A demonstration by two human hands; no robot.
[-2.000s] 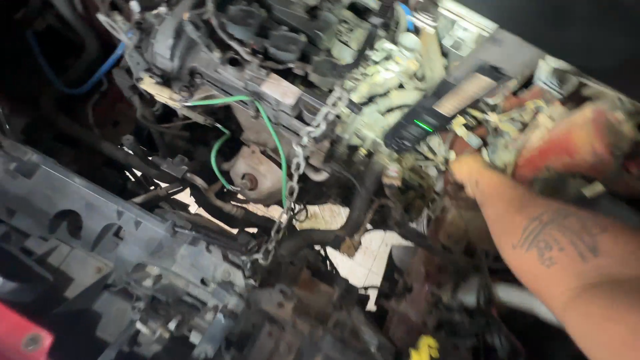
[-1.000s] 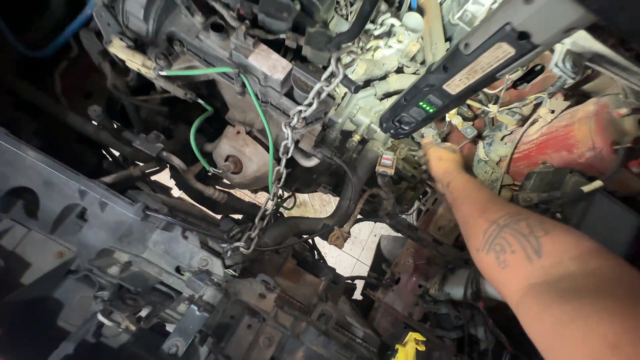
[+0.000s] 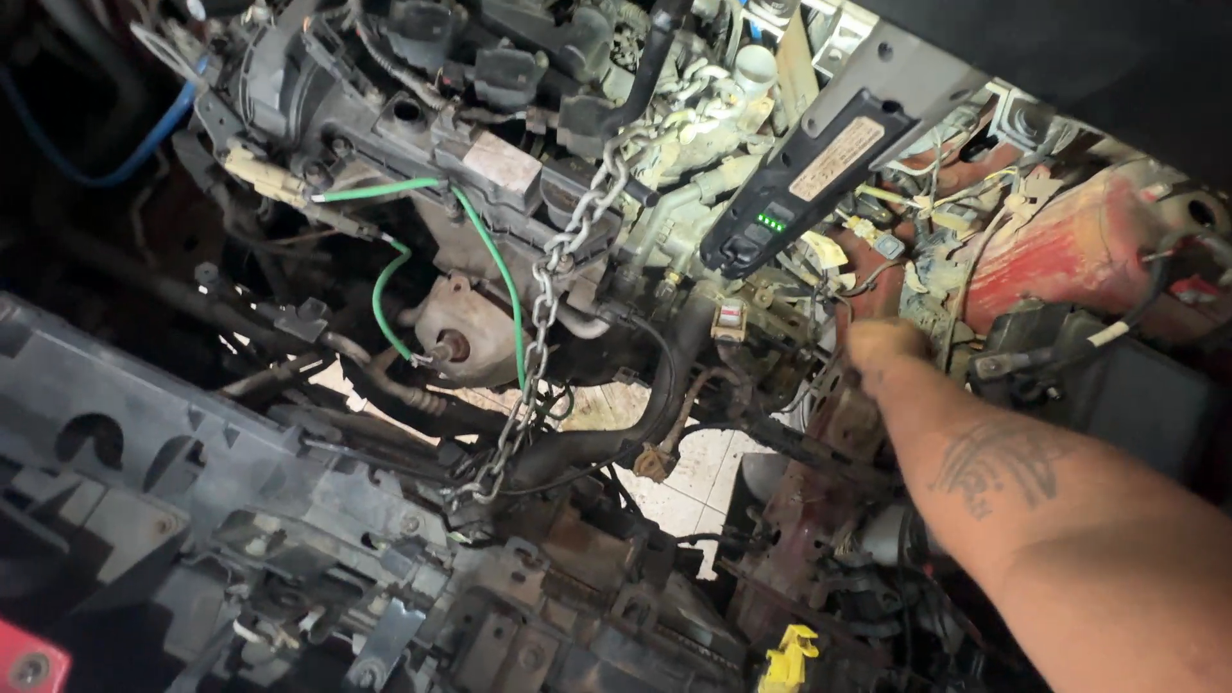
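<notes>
My right hand (image 3: 884, 348) reaches into the engine bay from the lower right, back of the hand up. Its fingers are hidden against wiring and a rusty red body rail (image 3: 871, 279), so I cannot tell what they hold. Just above and left of it lies a black work light (image 3: 818, 183) with green indicator lights. Left of the hand stands an electrical connector with a white and red top (image 3: 730, 320). A steel chain (image 3: 544, 308) runs down from the engine (image 3: 423, 144), beside a green wire (image 3: 496, 245). My left hand is out of view.
A plastic front panel (image 3: 144, 414) crosses the lower left. A dark box (image 3: 1097, 375), perhaps the battery, and a red strut tower (image 3: 1068, 250) stand at the right. A black hose (image 3: 664, 395) runs below the engine. A yellow plastic piece (image 3: 789, 659) is at the bottom; white floor tiles (image 3: 698, 476) show through.
My right hand has moved down and away from the lower end of the work light. The view has shifted somewhat.
</notes>
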